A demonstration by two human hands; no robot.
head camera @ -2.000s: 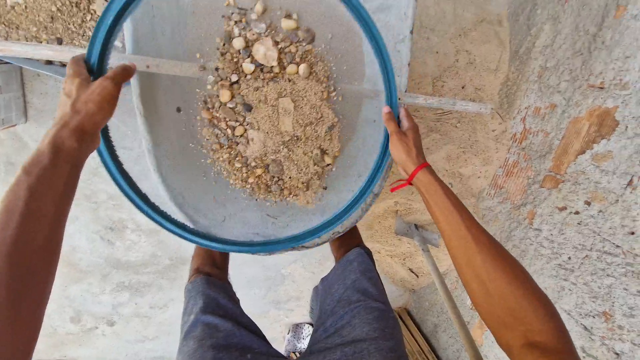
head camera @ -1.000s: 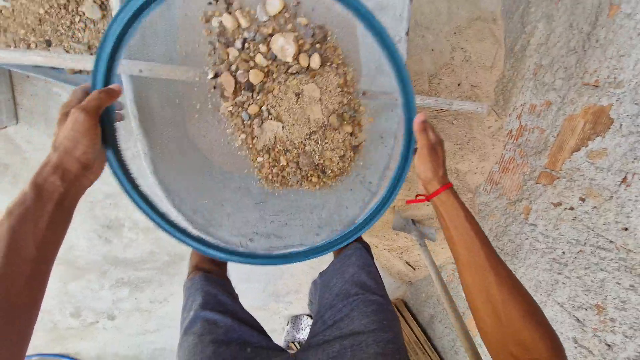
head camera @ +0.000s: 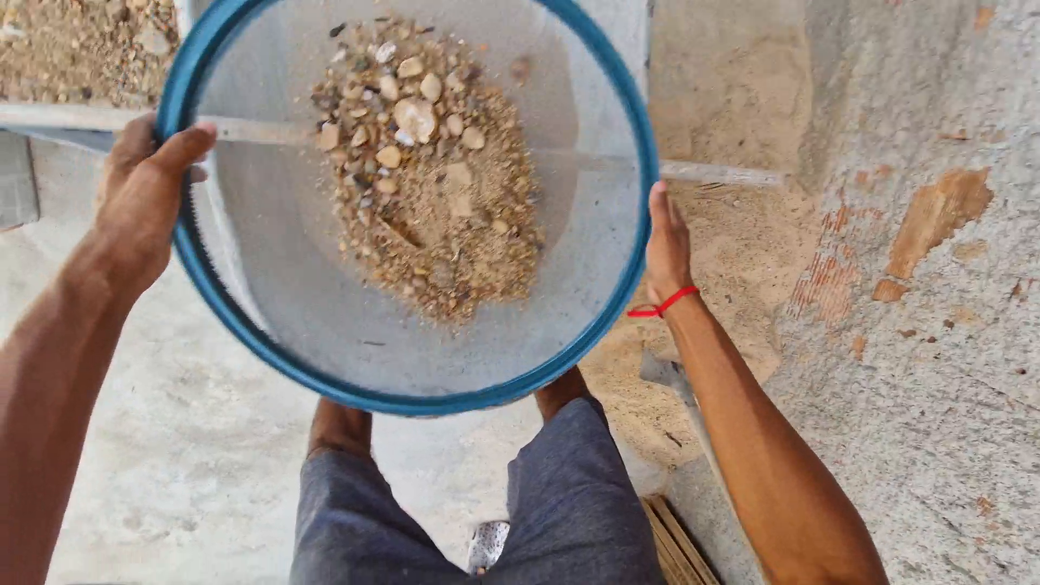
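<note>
A round sieve with a blue rim (head camera: 268,357) and a fine see-through mesh is held up in front of my legs. My left hand (head camera: 146,191) grips its left side, thumb over the rim and fingers around the outside. My right hand (head camera: 670,244), with a red string at the wrist, holds the right side of the rim. On the mesh lies a heap of sand and gravel (head camera: 439,203), with paler pebbles mostly in its upper part and a flat piece near its middle. Through the mesh a pale bar (head camera: 719,173) shows, running crosswise beneath.
Coarse gravel (head camera: 81,49) lies at the upper left. Sand (head camera: 723,227) covers the floor beside the rough wall (head camera: 934,366) on the right. A long-handled tool (head camera: 668,372) leans near my right forearm, and thin wooden strips (head camera: 678,540) are by my right leg.
The sieve has shifted right, then back somewhat left, with both hands on it. The heap on the mesh has changed shape, and a dark sliver now shows in it.
</note>
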